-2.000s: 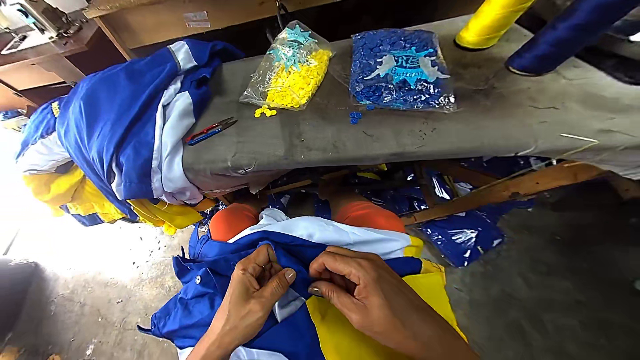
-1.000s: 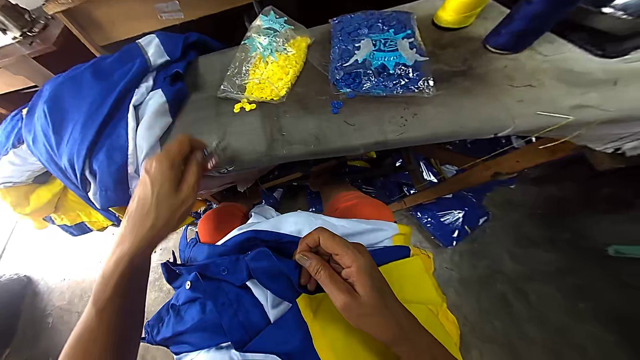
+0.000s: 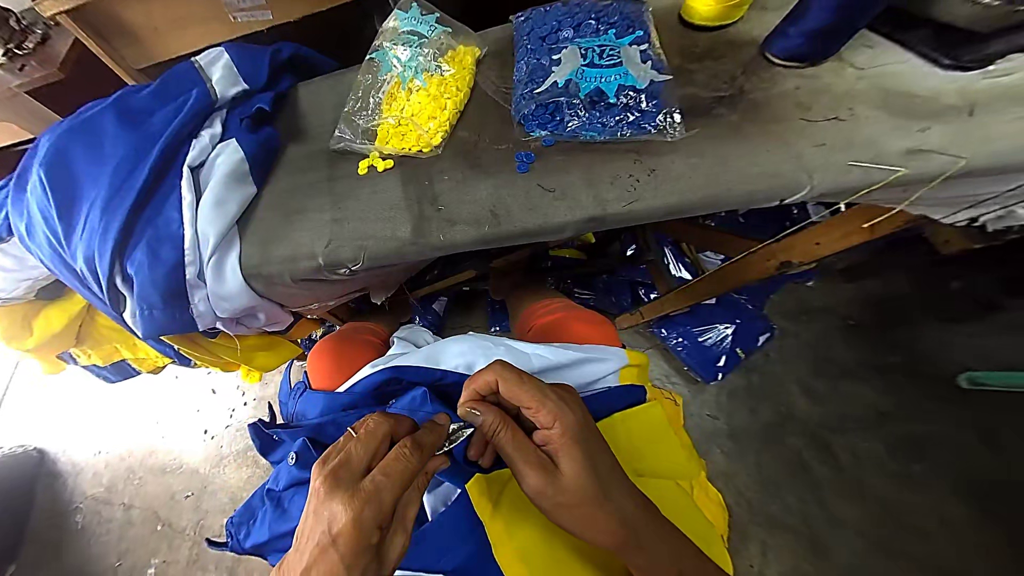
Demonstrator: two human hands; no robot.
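Across my lap lies a blue, yellow and white garment (image 3: pixel 560 364), with a button (image 3: pixel 292 458) showing on its blue part at the left. My left hand (image 3: pixel 368 480) holds small metal thread snips (image 3: pixel 456 437), mostly covered by the fingers, with the blades pointing toward my right hand. My right hand (image 3: pixel 536 448) pinches something at the blue cloth beside the blade tips; what is between the fingertips is too small to tell. Both hands nearly touch over the garment.
A cloth-covered bench (image 3: pixel 448 208) crosses ahead, bearing a bag of yellow buttons (image 3: pixel 428 100), a bag of blue buttons (image 3: pixel 592 80), loose buttons (image 3: pixel 524 162) and thread cones (image 3: pixel 820 32). Blue garments (image 3: pixel 112 192) hang over its left end. Below are a wooden bar (image 3: pixel 736 264) and plastic-wrapped blue packets (image 3: pixel 712 336).
The snips lay on the bench two seconds ago. My left hand reached to them there and has come back to the garment with them. My right hand has stayed at the cloth.
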